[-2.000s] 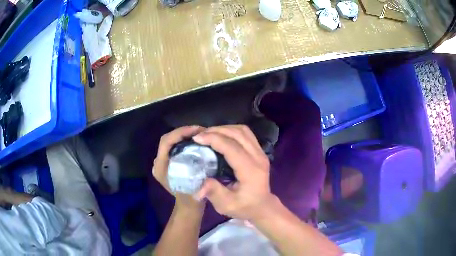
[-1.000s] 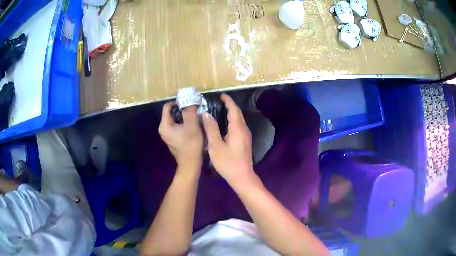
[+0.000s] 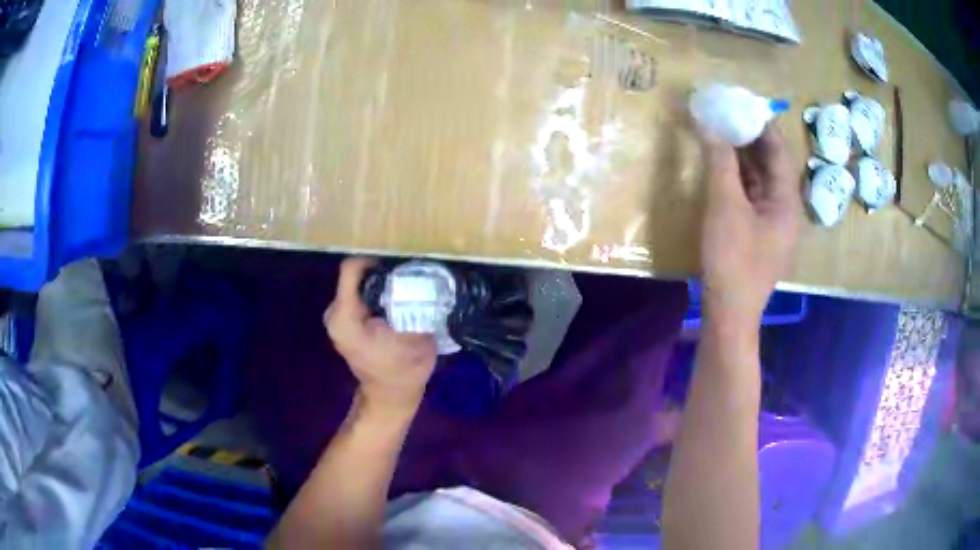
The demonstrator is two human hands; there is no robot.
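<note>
My left hand (image 3: 382, 349) holds the figurine body (image 3: 419, 299) below the bench edge, with its pale patterned end facing up. The black glossy coat part (image 3: 492, 317) is around the body and spreads out to its right. My right hand (image 3: 749, 210) is over the bench at the right, its fingers at the white glue bottle (image 3: 729, 114). The bottle lies tilted, with its blue tip pointing right. The fingertips are partly behind the bottle.
A blue tray (image 3: 95, 161) stands at the left, beside a white glove (image 3: 200, 38), a yellow tool (image 3: 147, 77) and a black pen (image 3: 161, 99). Several small rounded white parts (image 3: 831, 191) lie at right. A dried glue patch (image 3: 563, 161) marks the bench. A person's sleeve (image 3: 65, 446) is at lower left.
My right hand has left the figurine and moved right and up to the glue bottle. My left hand still holds the body and coat. The view has shifted right.
</note>
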